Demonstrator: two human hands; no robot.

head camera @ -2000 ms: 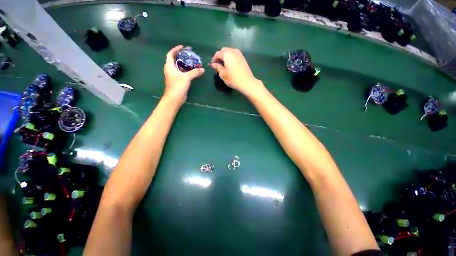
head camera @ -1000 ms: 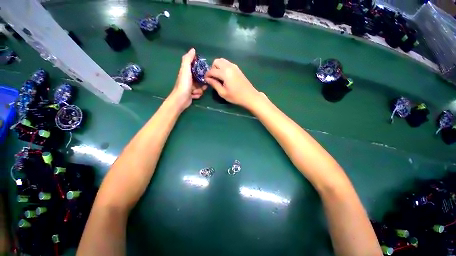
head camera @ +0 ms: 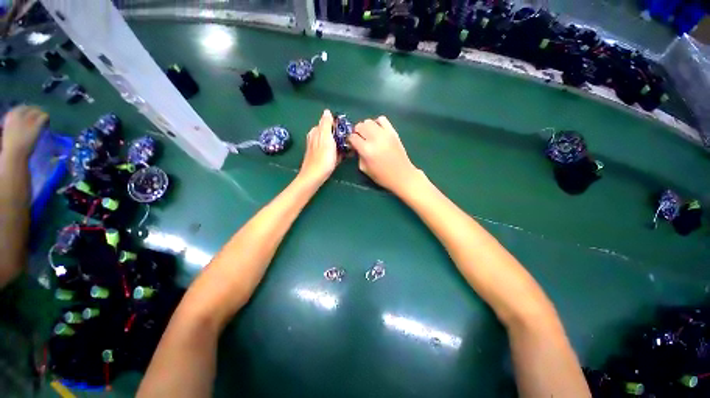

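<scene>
My left hand (head camera: 318,151) holds a palm-sized blue-silver disc (head camera: 342,132) on edge, its speckled face turned towards my right hand. My right hand (head camera: 380,152) is against that face with its fingers bent; what its fingertips grip is hidden. A dark shape shows under the hands, mostly covered. Two small silver metal pieces (head camera: 375,270) lie apart on the green surface nearer to me. Another blue-silver disc with a pale lead (head camera: 274,140) lies just left of my left hand.
Black units with green ends are heaped at left (head camera: 100,292) and lower right (head camera: 688,382). A white post (head camera: 148,93) slants in at upper left. Discs beside black housings (head camera: 575,177) lie at right. More units line the far rail (head camera: 498,59). Another person's arm (head camera: 14,186) is at far left.
The view has shifted. The loose discs and housings on the far strip have moved right. My left hand has turned the disc on edge, and my right hand has closed in against it. Another person's arm has appeared.
</scene>
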